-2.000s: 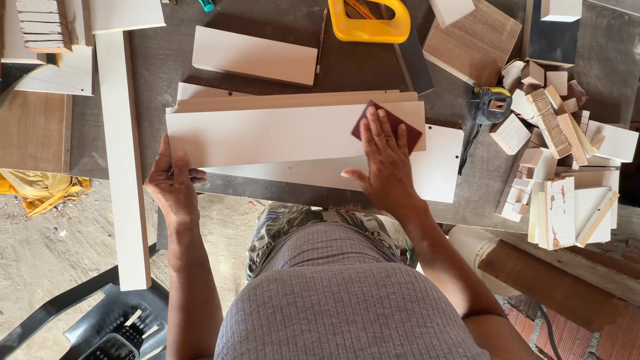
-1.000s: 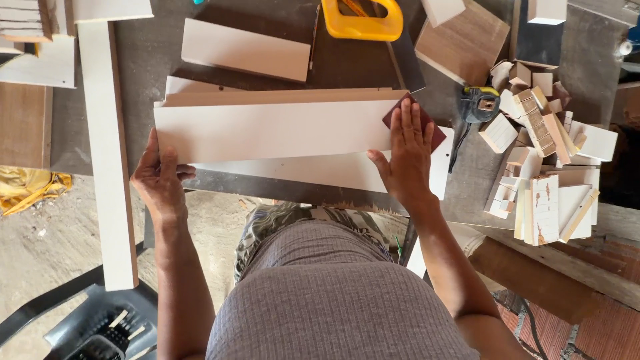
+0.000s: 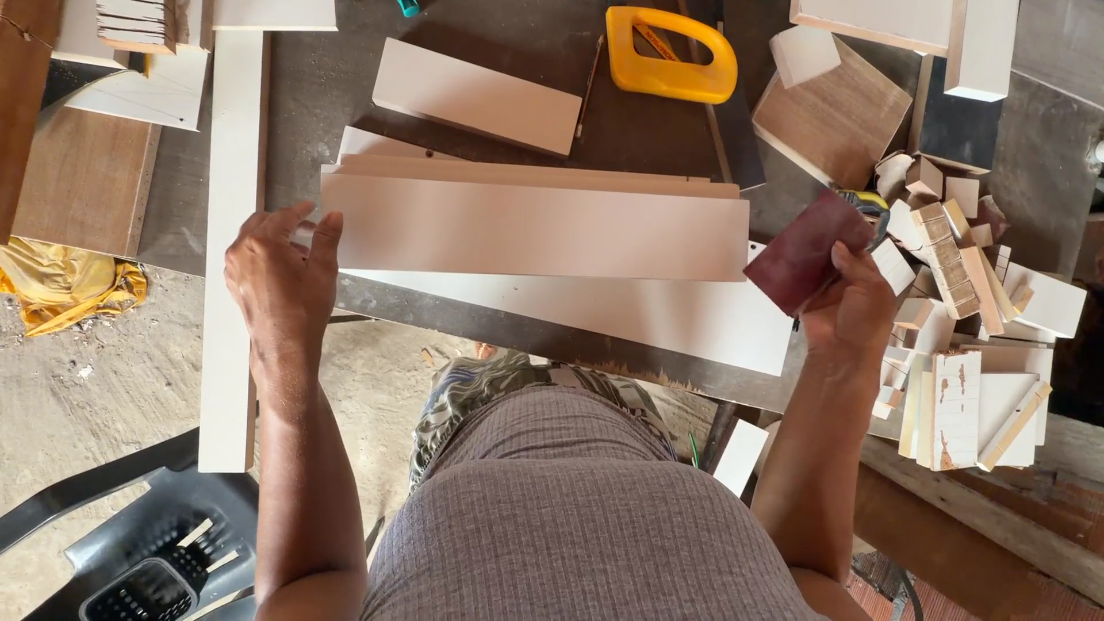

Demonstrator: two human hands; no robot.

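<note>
A long white board (image 3: 535,228) lies on top of other pale boards near the table's front edge. At its left end is my left hand (image 3: 289,259), fingers curled and apart; whether the fingertips touch the end cannot be told. My right hand (image 3: 849,297) grips a dark red sheet of sandpaper (image 3: 809,253) just off the board's right end, the sheet tilted. Beneath the stack, a wider white panel (image 3: 673,315) sticks out toward my body.
Behind the boards lie a short white board (image 3: 479,95), a pencil (image 3: 590,86) and a yellow saw handle (image 3: 673,53). Wood offcuts (image 3: 957,250) and a tape measure (image 3: 867,207) are at the right. A long white strip (image 3: 235,259) overhangs the front edge, above a black plastic chair (image 3: 164,535).
My right hand has lifted the sandpaper off the board and moved right, past its end. My left hand's fingers have loosened from the left end.
</note>
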